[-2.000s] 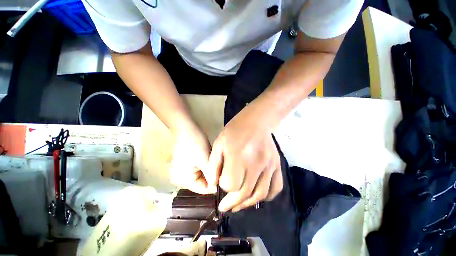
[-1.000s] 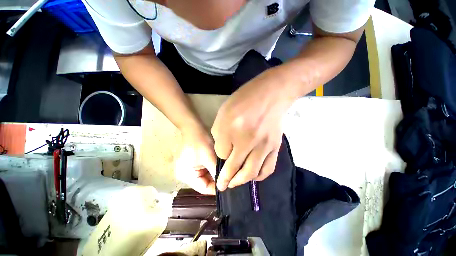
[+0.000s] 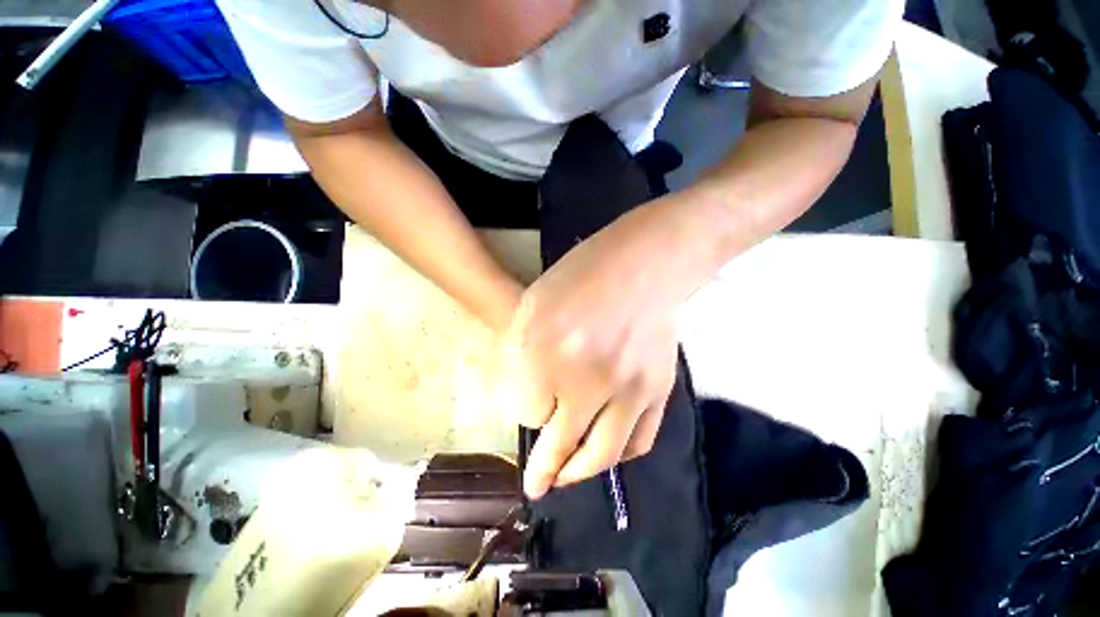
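A black fabric pouch [image 3: 639, 542] with a short light zipper line lies right of the needle area [image 3: 528, 524]. Its narrow dark edge runs down to the presser foot. My left hand [image 3: 603, 350], on the picture's right side, lies over the pouch, fingertips pinching the edge just above the needle area. My right hand [image 3: 514, 350], coming from the picture's left, is mostly hidden behind the left hand and washed out by glare; its fingers do not show. The dark ribbed slide plate [image 3: 464, 494] sits left of the needle area.
The cream machine head [image 3: 302, 530] is at lower left, with red and black snips [image 3: 142, 434] standing on it. Stacked black pieces [image 3: 1025, 362] lie at far right. A torso in a white shirt [image 3: 543, 97] is at the top. A round bin [image 3: 246, 263] is at left.
My right hand has moved from beside the edge to behind my left hand. My left hand has shifted slightly down towards the needle area, and the zipper line has moved slightly down.
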